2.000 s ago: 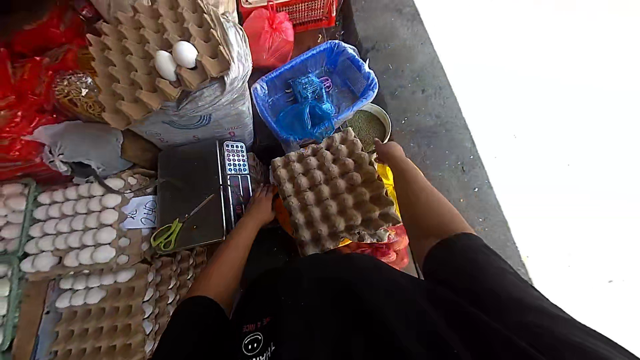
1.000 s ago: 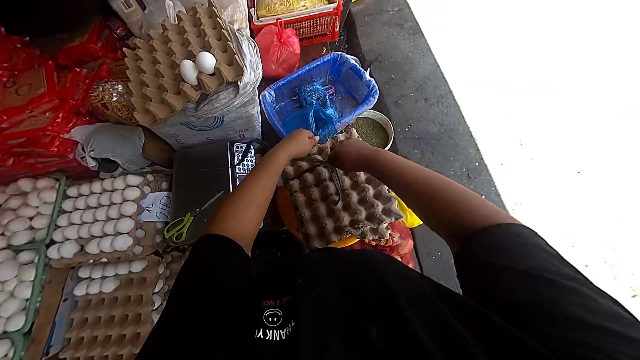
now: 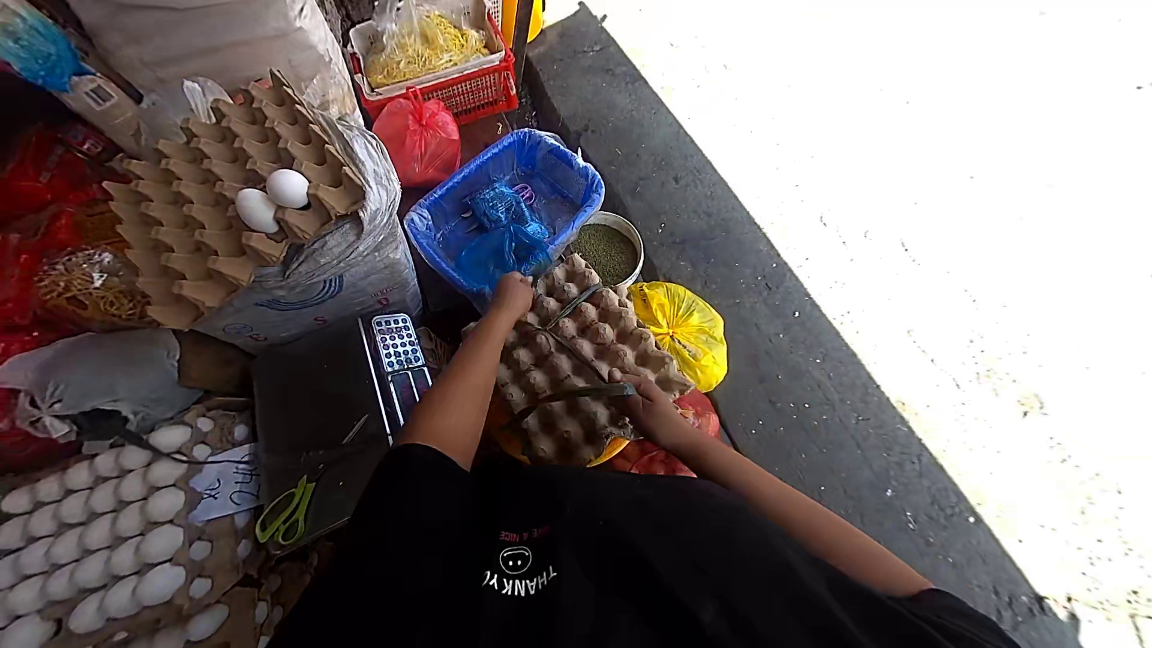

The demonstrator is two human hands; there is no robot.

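A cardboard egg tray point(image 3: 585, 351) lies bottom side up in front of my body, with a dark cord point(image 3: 576, 391) running across it in several places. My left hand point(image 3: 513, 295) is closed at the tray's upper left edge, beside the blue basin; what its fingers grip is too small to tell. My right hand point(image 3: 650, 407) has its fingers curled on the cord at the tray's right side. Below the tray, parts of an orange-yellow container and a red plastic bag point(image 3: 697, 416) show.
Left of the tray are a scale point(image 3: 324, 423), green-handled scissors point(image 3: 286, 513) and trays of white eggs point(image 3: 108, 531). Farther up stand a sack-borne egg tray with two eggs point(image 3: 270, 200), a blue lined basin point(image 3: 432, 236), a bowl of green grains point(image 3: 608, 252) and a yellow bag point(image 3: 688, 333).
The hands, close together at the tray's top a second ago, are now apart, the right one lower on the tray. Dark cord now shows crossing the tray, which looked bare two seconds ago.
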